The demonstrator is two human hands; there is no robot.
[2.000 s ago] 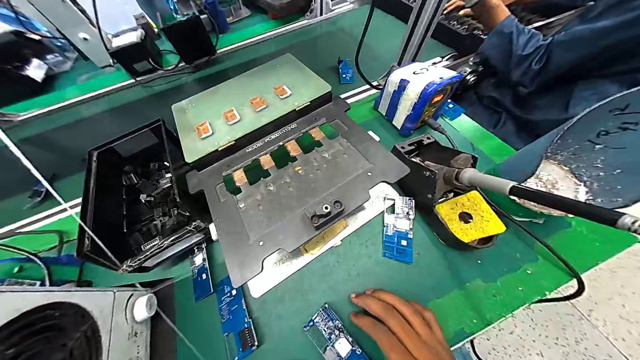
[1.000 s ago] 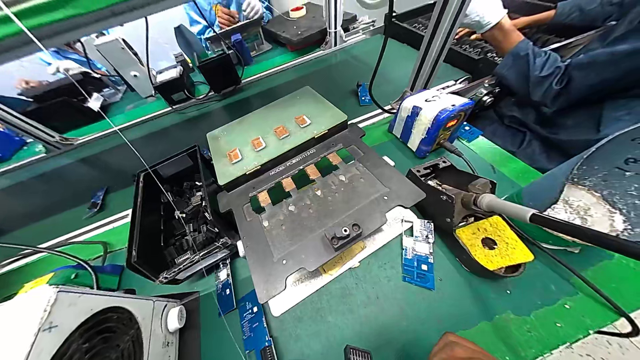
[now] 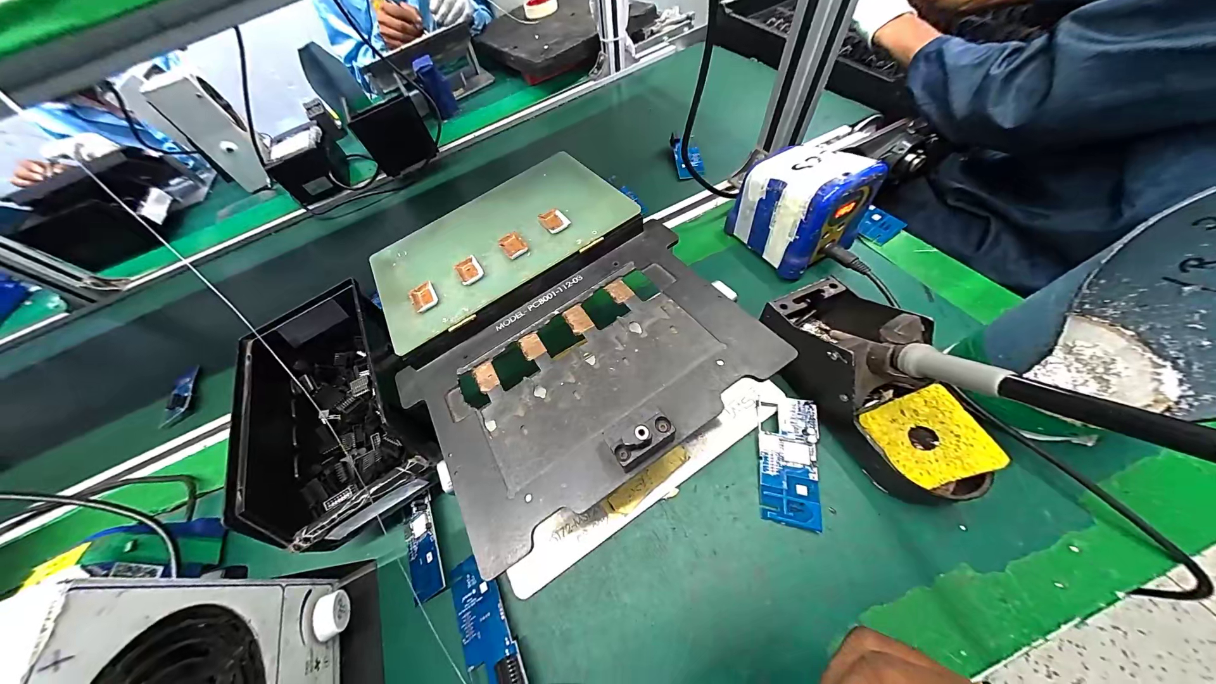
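Note:
Only a small part of my right hand (image 3: 888,657) shows at the bottom edge, right of centre; its fingers and anything in them are out of sight. My left hand is outside the picture. Above, a dark soldering fixture (image 3: 589,408) lies with its pale green lid (image 3: 503,252) swung back, four copper-coloured pads on it. Right of the fixture lies a blue circuit board (image 3: 790,465). More blue boards (image 3: 480,608) (image 3: 424,551) lie at the lower left. A black bin (image 3: 261,446) of small black connectors (image 3: 347,437) stands left of the fixture.
A soldering iron (image 3: 959,370) rests in its stand beside a yellow sponge (image 3: 931,437). Behind it stands a blue soldering station (image 3: 807,209). A fan unit (image 3: 285,617) fills the lower left corner. A co-worker's sleeve (image 3: 1073,95) is at the upper right.
My right hand, earlier spread beside a blue board at the bottom, has moved down mostly out of view. That board is no longer visible. The view has shifted.

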